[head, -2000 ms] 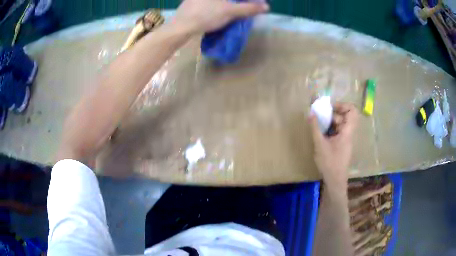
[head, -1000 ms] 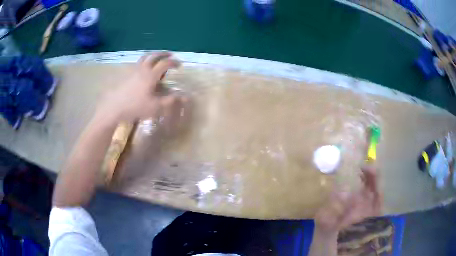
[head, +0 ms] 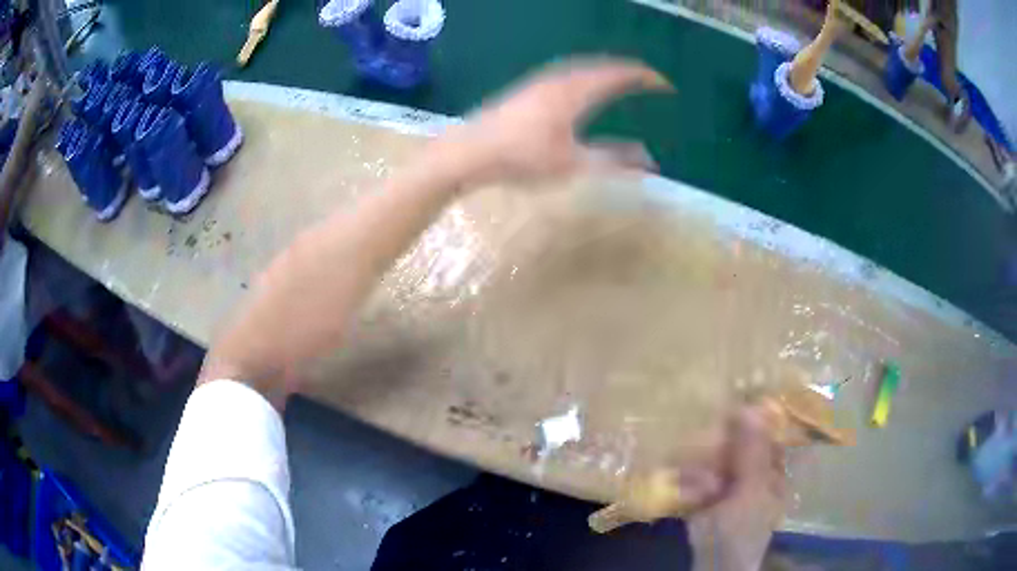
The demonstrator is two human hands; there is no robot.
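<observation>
My left hand [head: 558,125] is blurred, with its fingers apart and nothing in it. It is above the far edge of the bench, beside the green belt. My right hand [head: 742,474] is near the bench's front edge, closed on a tan wooden piece [head: 638,502]. One end of the wood sticks out to the left; tan wood [head: 814,415] also shows to the right of the hand, but blur hides whether it is the same piece. A small white and teal spot shows beside it; the glue bottle cannot be made out clearly.
Several blue boots [head: 167,128] stand at the bench's left end. The belt [head: 591,45] carries a boot pair [head: 390,42] and booted wood [head: 790,84]. On the bench lie a white scrap [head: 560,428], a green-yellow stick [head: 884,395] and a dark item [head: 981,435].
The view has turned left. My left hand has moved right and away from the wooden piece it was over. My right hand, blurred near the glue bottle before, now holds wood.
</observation>
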